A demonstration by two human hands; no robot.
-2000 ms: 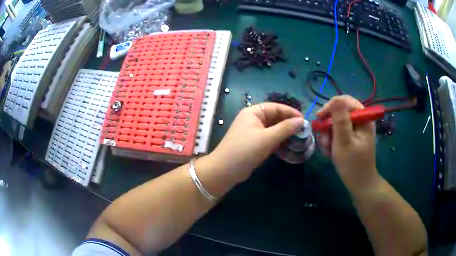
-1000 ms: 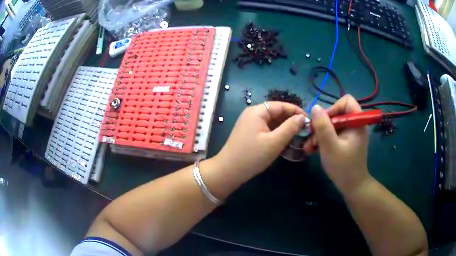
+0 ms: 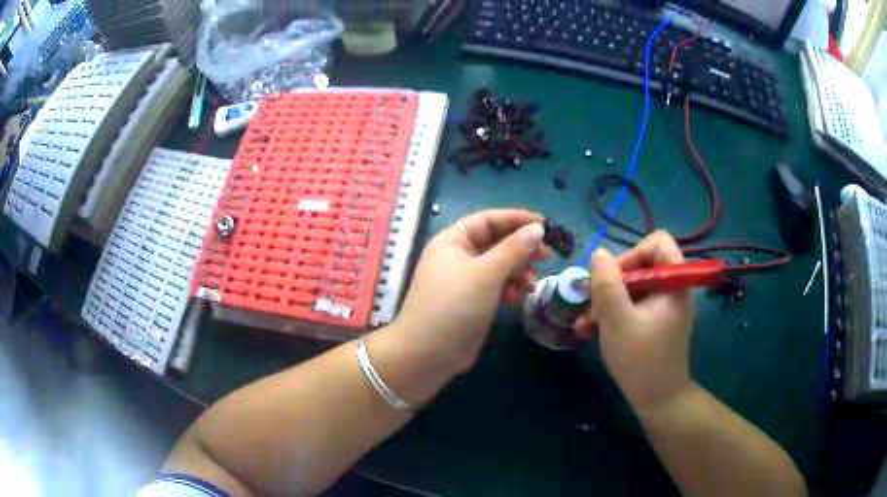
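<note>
The test fixture (image 3: 557,309), a silver-grey stepped cylinder with a pale round top, stands on the green mat between my hands. My right hand (image 3: 647,325) grips the red test probe (image 3: 686,276) at the fixture's right side, its tip end close to the pale top. My left hand (image 3: 477,281) is left of the fixture, thumb and index fingertip together beside a small pile of dark components (image 3: 557,238). Whether a tiny part is between those fingertips cannot be seen. The fixture's top is uncovered.
The red component tray (image 3: 306,209) lies on white trays at left. A larger dark pile (image 3: 499,131) is beyond the fixture. A blue cable (image 3: 637,146), red and black leads, keyboard (image 3: 622,53) and mouse (image 3: 793,199) are behind and right.
My left hand has moved left, off the fixture's top, which now shows. My right hand still holds the probe beside the fixture. The camera view has tilted up, showing more of the keyboard.
</note>
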